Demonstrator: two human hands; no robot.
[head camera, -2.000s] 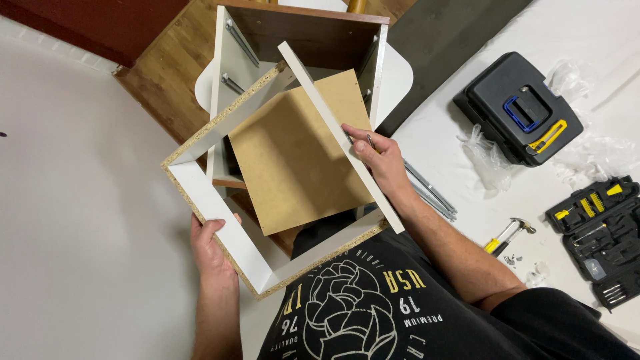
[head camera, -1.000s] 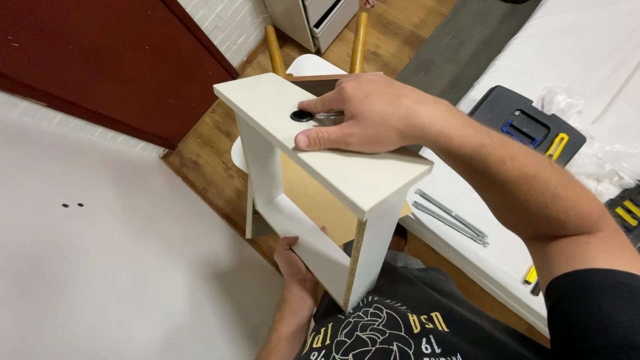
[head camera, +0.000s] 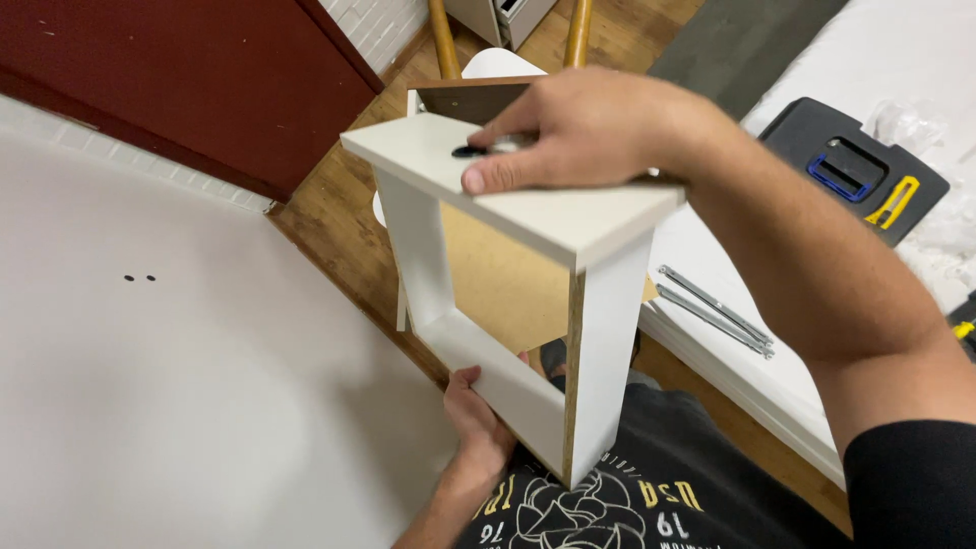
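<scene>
A white drawer frame (head camera: 499, 381) with raw chipboard edges stands tilted in front of me, its white front panel (head camera: 564, 221) on top. My left hand (head camera: 480, 419) grips the frame's lower board. Across the top panel lies my right hand (head camera: 572, 137), thumb and fingers around a metallic piece, partly hidden, beside a round black fitting (head camera: 468, 152). Behind the frame, a tan fibreboard sheet (head camera: 503, 282) shows through the opening. It lies by a cabinet carcass (head camera: 480, 99) with a brown edge.
Metal drawer slides (head camera: 713, 309) lie on the white-covered surface at right, near a black tool case (head camera: 854, 168) with a yellow utility knife (head camera: 894, 203) on it and clear plastic wrap (head camera: 907, 130). A white chair (head camera: 503, 62) stands behind the cabinet. A white wall (head camera: 191, 366) rises at left.
The frame has been tipped up so its front panel faces upward. My right hand has moved from the panel's side onto its top face by the black fitting. The view has swung.
</scene>
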